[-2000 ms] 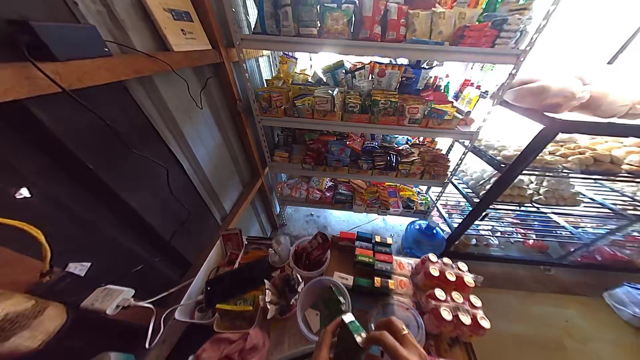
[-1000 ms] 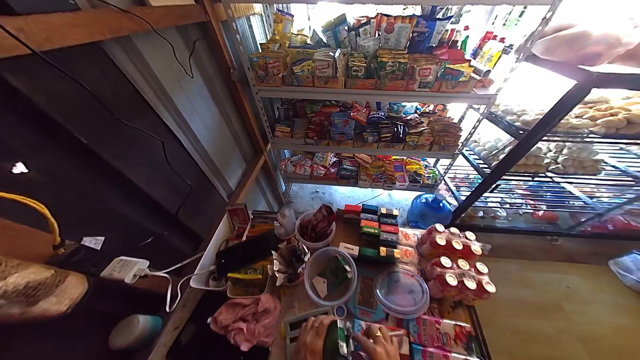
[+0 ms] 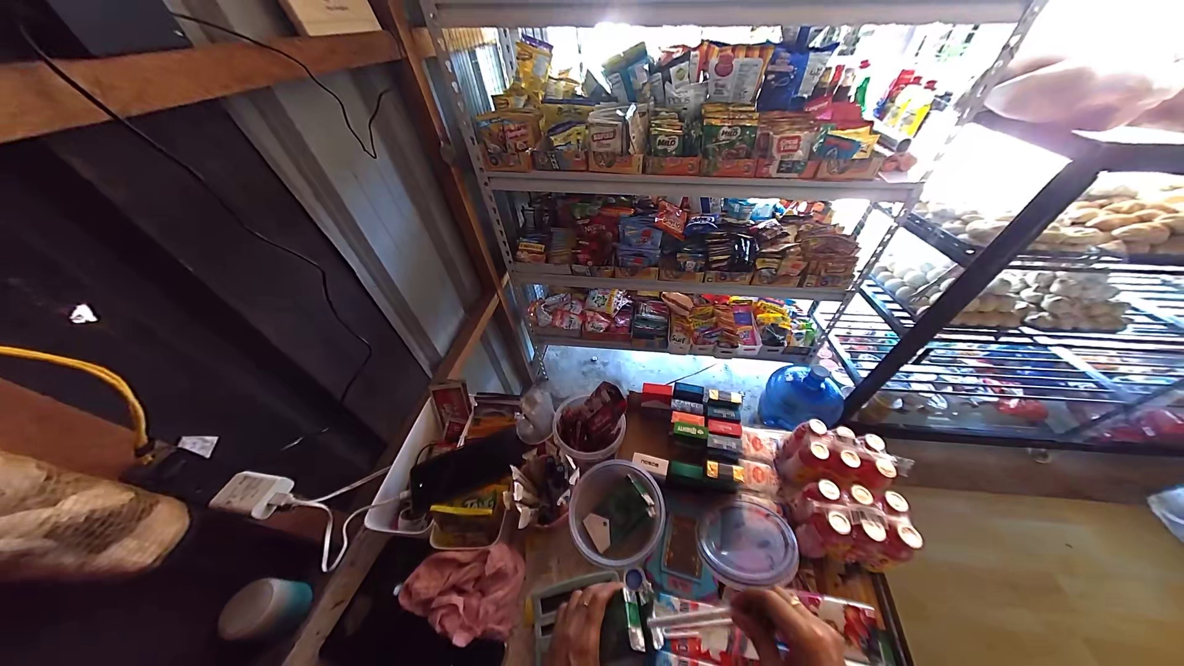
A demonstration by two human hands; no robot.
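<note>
My left hand [image 3: 585, 624] holds a dark green pack [image 3: 622, 622], a cigarette pack by its look, with foil showing at its edge. My right hand [image 3: 786, 627], with a ring on one finger, pinches a thin whitish strip or stick [image 3: 692, 618] that reaches to the pack. Just beyond them stands a round clear plastic tub [image 3: 617, 514] with green pieces and a pale tag inside. Its apparent round clear lid [image 3: 747, 543] lies to the right. A grey-green calculator or tray [image 3: 555, 601] is partly under my left hand.
Small bottles with red wrap [image 3: 846, 536], stacked cigarette packs [image 3: 708, 430] and a tub of red sachets [image 3: 590, 421] stand around. A pink cloth [image 3: 467, 592] and a charger with white cables [image 3: 252, 495] are at left. Shelves of sachets [image 3: 703, 185] and a blue water jug [image 3: 801, 396] stand behind.
My right hand has moved away from the pack, and a whitish strip now shows between it and the pack. The view has tilted down since two seconds ago.
</note>
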